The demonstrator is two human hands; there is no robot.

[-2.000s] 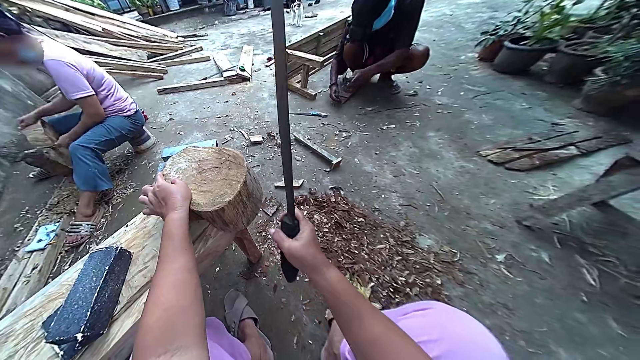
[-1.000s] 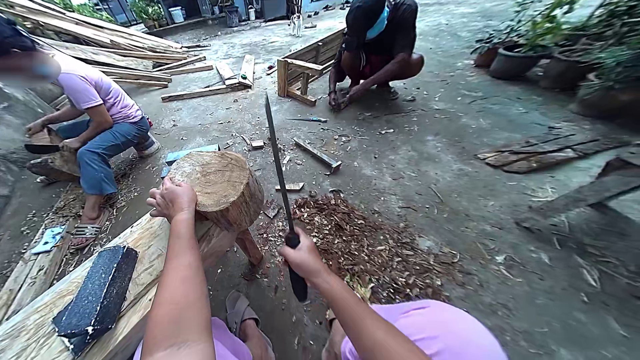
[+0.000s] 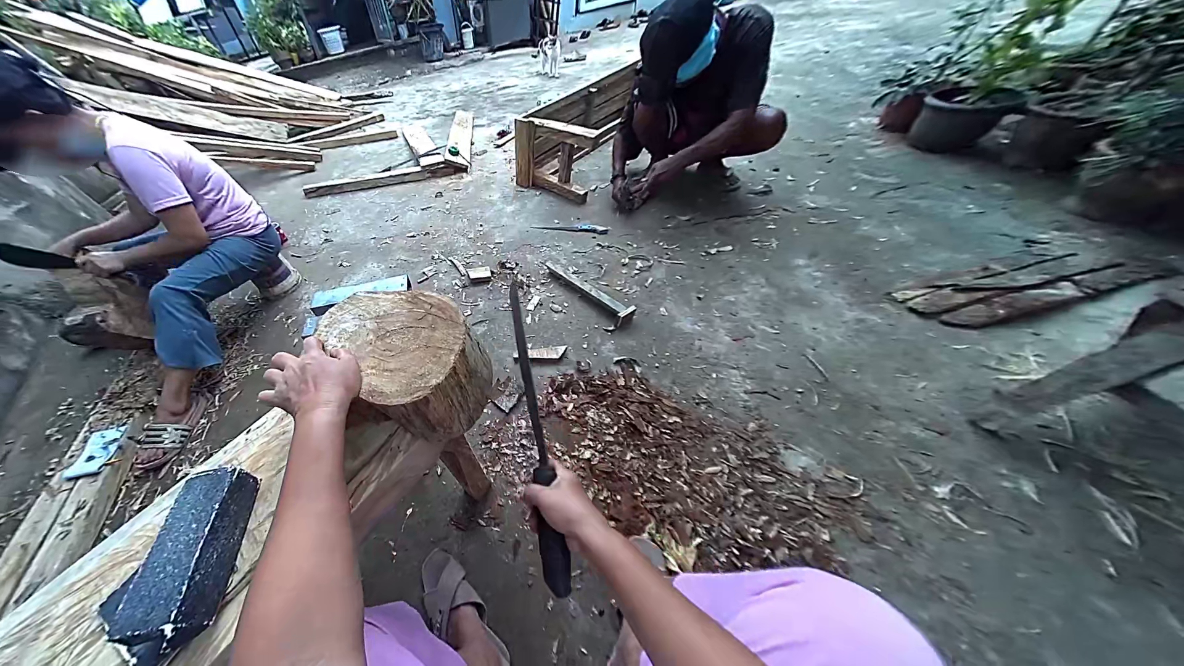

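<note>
My left hand (image 3: 313, 375) rests on the near left edge of a short log section (image 3: 402, 347), whose cut face is up and whose side has rough bark. The log stands on the far end of a thick wooden beam (image 3: 231, 453). My right hand (image 3: 564, 504) is closed around the black handle of a long dark blade (image 3: 527, 370), seen nearly edge-on and pointing up, to the right of the log and apart from it. A dark speckled block (image 3: 185, 560) lies on the beam, left of my left forearm.
Wood chips (image 3: 684, 462) cover the ground ahead of my feet. A person (image 3: 185, 222) sits at left with a blade and a wood piece; another person (image 3: 703, 92) crouches beside a wooden frame (image 3: 555, 148). Planks (image 3: 1017, 287) lie at right, near potted plants (image 3: 962, 116).
The blade in my right hand has swung down from upright and tilts up to the left; that hand is a little lower. My left hand has stayed at the log.
</note>
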